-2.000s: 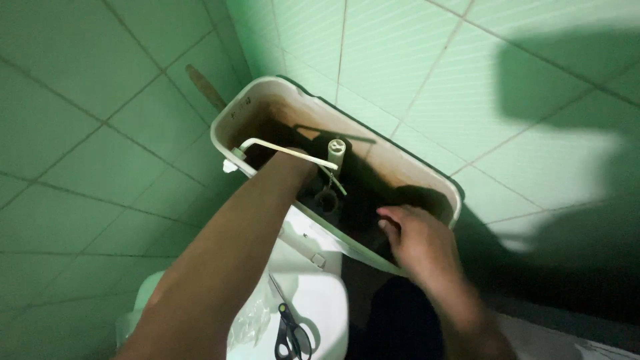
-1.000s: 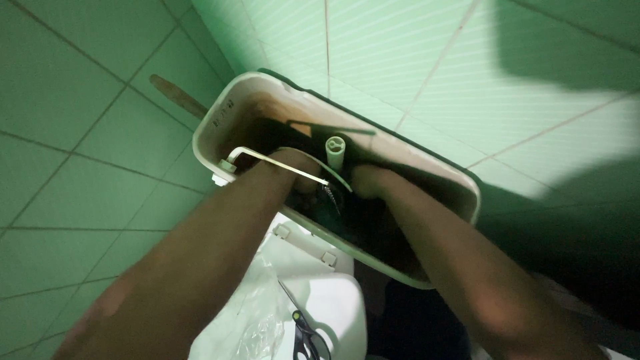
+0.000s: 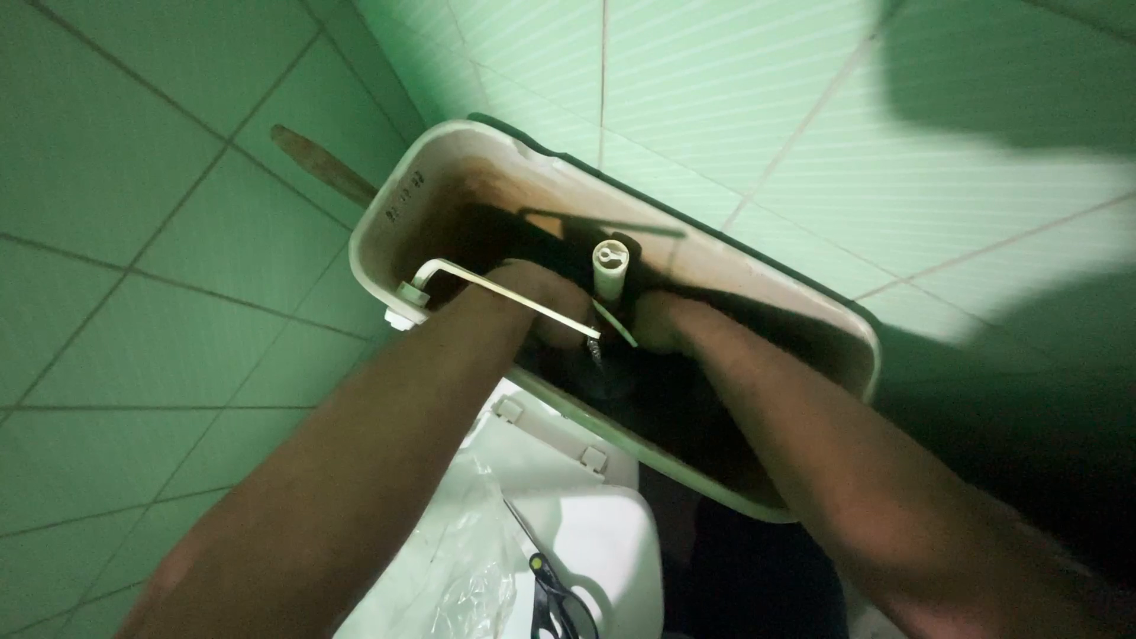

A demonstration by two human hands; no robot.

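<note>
Both hands reach down inside an uncovered toilet cistern (image 3: 683, 470) with brown staining on its inner wall. My left hand (image 3: 559, 306) is left of the upright white plastic overflow tube (image 3: 611, 271), under the white flush lever arm (image 3: 515, 297); its fingers are hidden. A small chain (image 3: 595, 353) hangs from the lever's end. My right hand (image 3: 661, 321) is just right of the tube, fingers lost in the dark. A thin pale tube (image 3: 615, 322) runs between the hands. What either hand touches low in the cistern does not show.
Below the cistern is the white toilet lid (image 3: 612, 532), with dark-handled scissors (image 3: 555, 595) and a clear plastic bag (image 3: 453, 550) on it. A wooden stick or handle (image 3: 319, 164) juts out behind the cistern's left end. Green tiled walls stand close behind and at left.
My right hand, over the cistern's right part two seconds ago, has moved left and down beside the overflow tube. My left hand stays deep inside the cistern.
</note>
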